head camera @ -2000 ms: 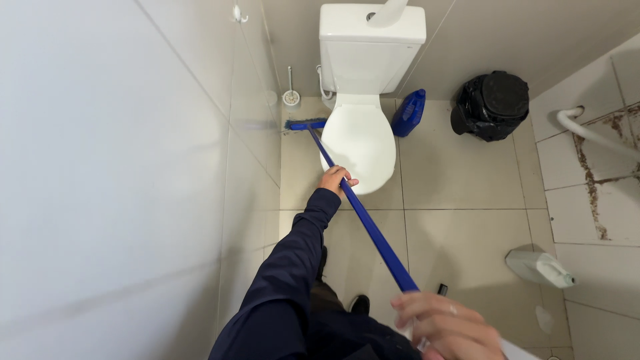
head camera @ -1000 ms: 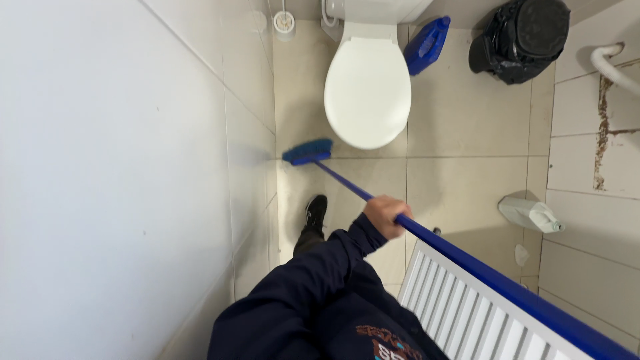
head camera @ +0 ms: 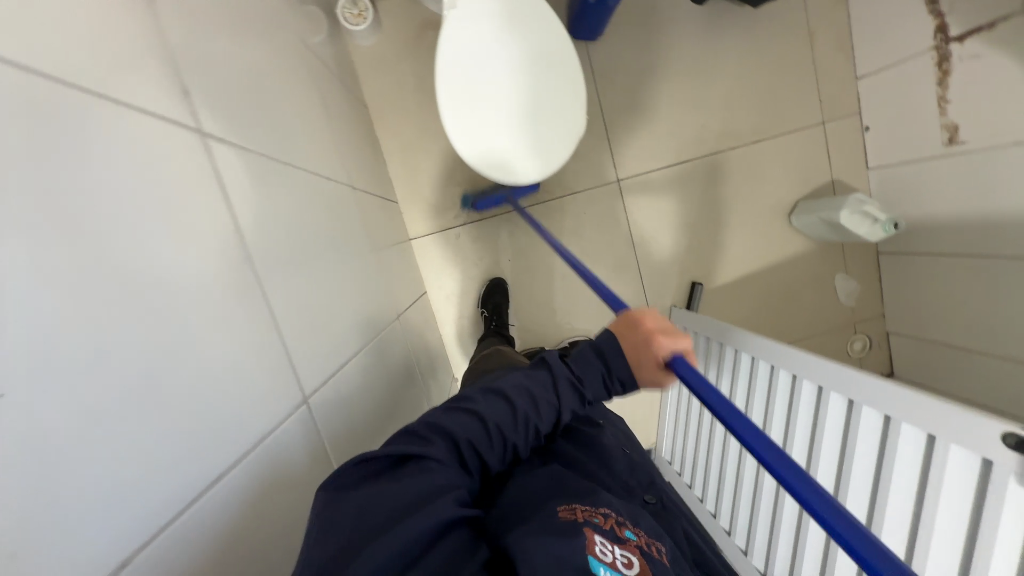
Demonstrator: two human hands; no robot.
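My left hand (head camera: pixel 652 348) is closed around the blue handle of a broom (head camera: pixel 768 452), about midway along the visible part. The handle slants from the lower right up to the broom's blue head (head camera: pixel 500 197), which lies on the tiled floor just below the front of the closed white toilet lid (head camera: pixel 512 88). Part of the head's far side is close to or under the toilet's rim. The upper end of the handle runs out of view at the lower right. My right hand is not in the frame.
A white slatted door (head camera: pixel 816 392) stands at the right. A pale plastic jug (head camera: pixel 840 218) rests near the right wall, with a round floor drain (head camera: pixel 858 346) below it. A blue bottle (head camera: pixel 592 18) and a toilet brush holder (head camera: pixel 356 16) flank the toilet. My black shoe (head camera: pixel 495 304) is on the floor.
The broom head has moved from beside the toilet's left side to in front of it. My right hand, on the handle two seconds ago, has left the view. The slatted door has come into view.
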